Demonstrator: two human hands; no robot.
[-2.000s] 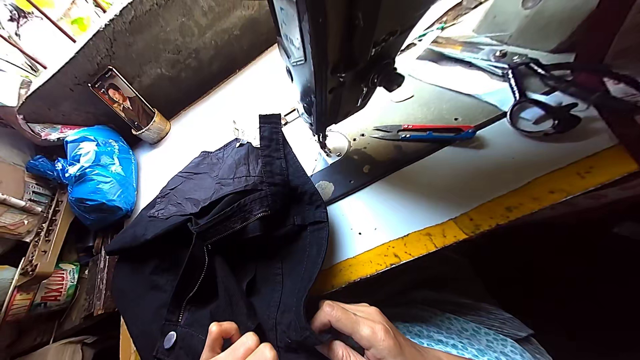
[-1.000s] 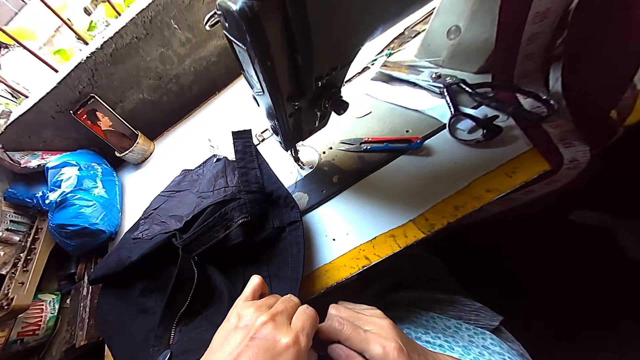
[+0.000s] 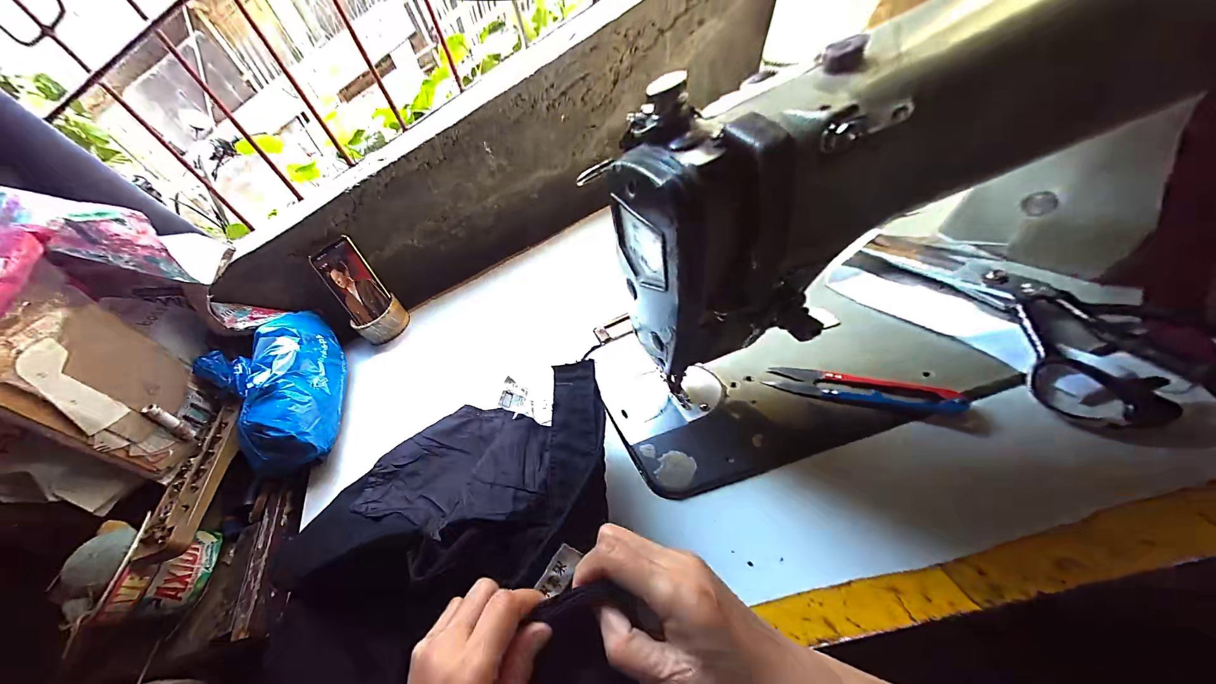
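Observation:
Dark trousers (image 3: 475, 475) lie bunched on the white tabletop, left of a sewing machine (image 3: 703, 209), their waistband end just short of its needle area. At the bottom of the view, my left hand (image 3: 480, 632) pinches a folded edge of the cloth. My right hand (image 3: 665, 598) grips the same fold a little to the right, thumb and fingers around it. A small fabric label (image 3: 559, 570) bearing writing shows between my hands. Thread snips with red and blue handles (image 3: 869, 391) lie on the machine bed, and black-handled scissors (image 3: 1073, 370) rest farther right.
A phone (image 3: 350, 275) leans in a round holder (image 3: 383, 321) by the concrete wall. A blue plastic bag (image 3: 293, 389) sits at the table's left edge, near cardboard (image 3: 104, 370) and a wooden rack (image 3: 185, 484). The table's front edge is yellow (image 3: 883, 608). Window bars (image 3: 294, 81) stand behind.
My hands now hold a folded edge of the trousers, and a fabric label has come into sight between them. The view has shifted, showing more of the window and machine.

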